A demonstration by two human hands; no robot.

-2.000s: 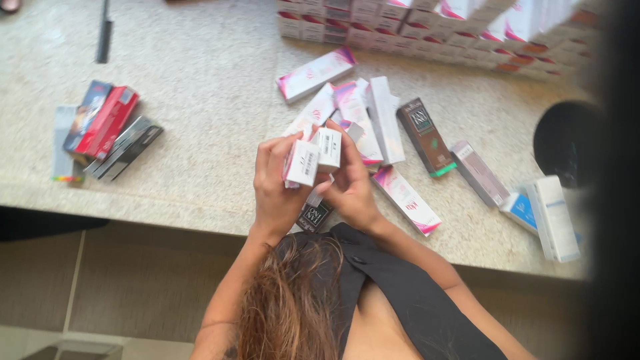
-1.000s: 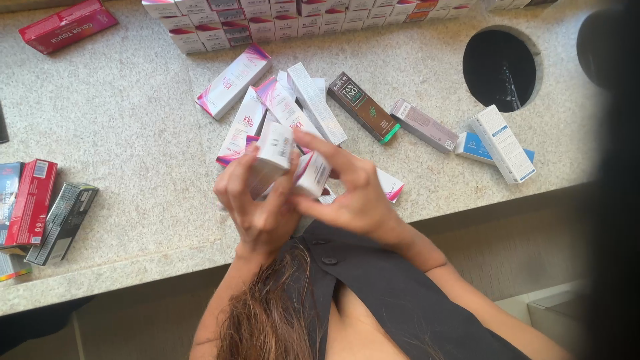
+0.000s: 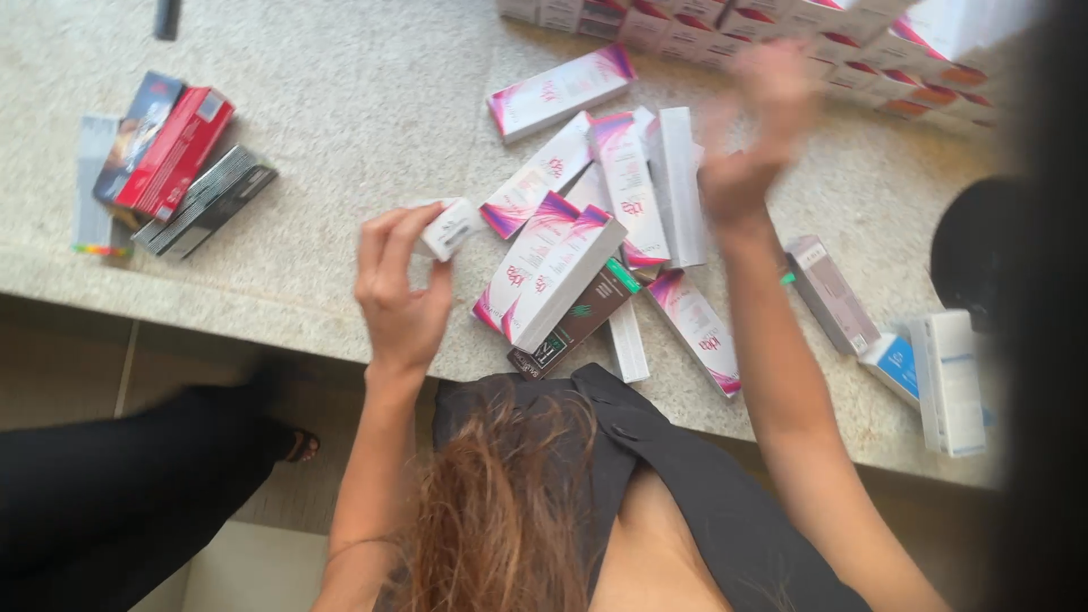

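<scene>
My left hand [image 3: 404,280] grips a small white carton [image 3: 448,229] by its end, just above the counter left of the pile. My right hand [image 3: 759,127], blurred by motion, is raised near the stacked cartons and appears to hold nothing. Between the hands lie several white cartons with pink and purple ends; two of them, side by side [image 3: 548,272], rest across a brown carton with a green end [image 3: 582,319]. A plain pale carton [image 3: 680,187] lies beside the right forearm. Another pink-ended carton [image 3: 697,331] lies near the counter's front edge.
Rows of stacked cartons [image 3: 697,38] line the back. Red [image 3: 178,153] and black [image 3: 208,204] cartons lie at left. Mauve [image 3: 833,293] and white-and-blue [image 3: 948,382] cartons lie at right by a round dark opening [image 3: 973,246]. Another person's dark-clothed leg [image 3: 144,476] is at lower left.
My hands, together around white cartons before, are now apart: the left keeps one, the right has moved up and to the right. Two pink-ended cartons now lie on the brown one. A person's leg has appeared.
</scene>
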